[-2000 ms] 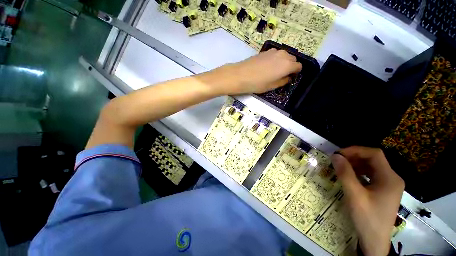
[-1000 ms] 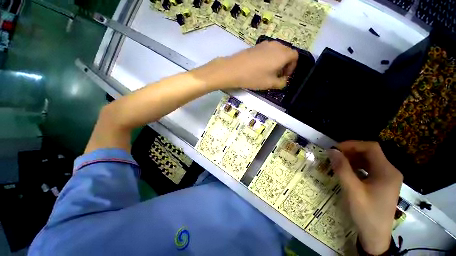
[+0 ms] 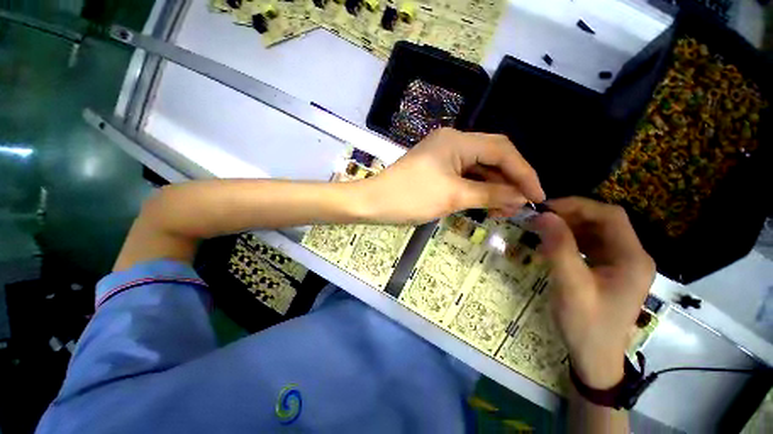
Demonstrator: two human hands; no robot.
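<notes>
My left hand (image 3: 449, 180) and my right hand (image 3: 600, 275) meet fingertip to fingertip above the row of boards. A small leaded component (image 3: 531, 206), dark with a shiny lead, is pinched between their fingertips; which fingers bear it is hard to tell. My right wrist wears a dark strap with a cord. Below the hands, pale yellow circuit boards (image 3: 437, 275) lie between the rails, with dark and yellow parts along their far end. My left hand covers part of the left board. The small-parts bin (image 3: 430, 110), holding thin shiny pieces, is behind my left hand.
A dark middle bin (image 3: 542, 106) and a large coil bin (image 3: 691, 127) with orange-yellow coils stand behind the boards. Metal rails (image 3: 229, 83) run diagonally. Populated boards (image 3: 441, 25) lie at the back, loose black pieces beside them. A lower board tray (image 3: 263, 271) is below the rails.
My left hand has left the small-parts bin and moved right and toward me to meet my right hand. The bin's contents now show. The whole view has shifted slightly.
</notes>
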